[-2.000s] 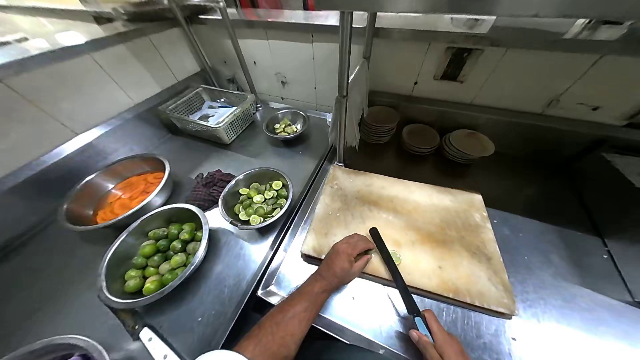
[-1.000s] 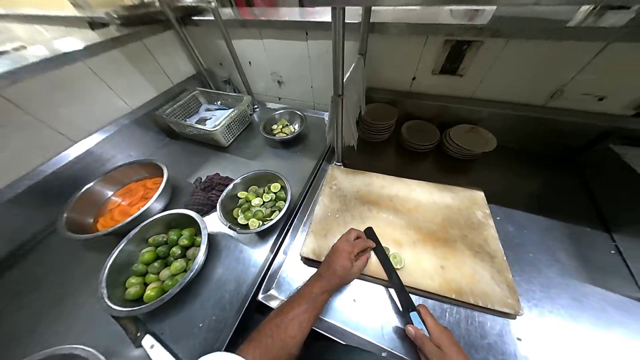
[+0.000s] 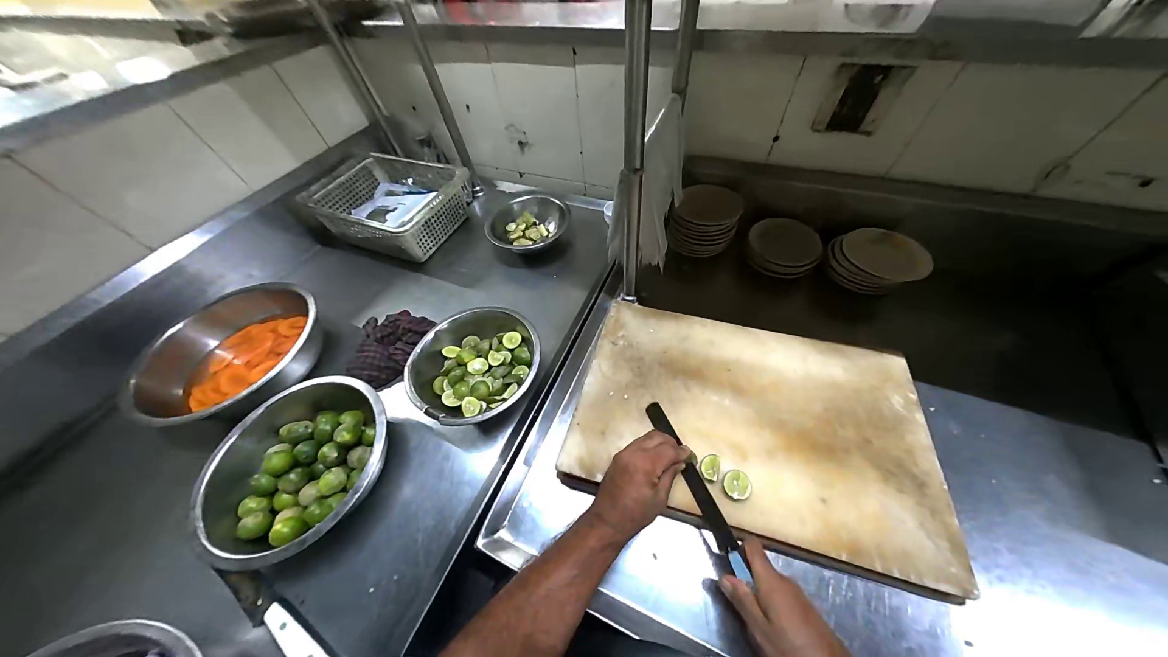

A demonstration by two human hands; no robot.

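My right hand (image 3: pixel 771 598) grips the blue handle of a knife with a dark blade (image 3: pixel 695 484), which slants over the front edge of a worn, stained cutting board (image 3: pixel 776 411). My left hand (image 3: pixel 643 479) pinches a small green piece of lime at the blade's left side, mostly hidden by the fingers. Right of the blade, a cut lime piece (image 3: pixel 710 467) and a lime half (image 3: pixel 736 484) lie cut face up on the board. Cut limes (image 3: pixel 477 366) fill a steel bowl (image 3: pixel 532 383) left of the board.
At left stand a bowl of whole limes (image 3: pixel 310 470), a bowl of sliced carrots (image 3: pixel 251 356), a dark cloth (image 3: pixel 391 347) and a white-handled knife (image 3: pixel 290 631). Behind are a plastic basket (image 3: pixel 438 219), a small bowl (image 3: pixel 558 219), a metal post (image 3: pixel 634 137) and stacked plates (image 3: pixel 785 246).
Two cut lime pieces now show to the right of the blade, where one lime piece showed a second ago. My hands have stayed near the board's front edge, the knife still in my right hand.
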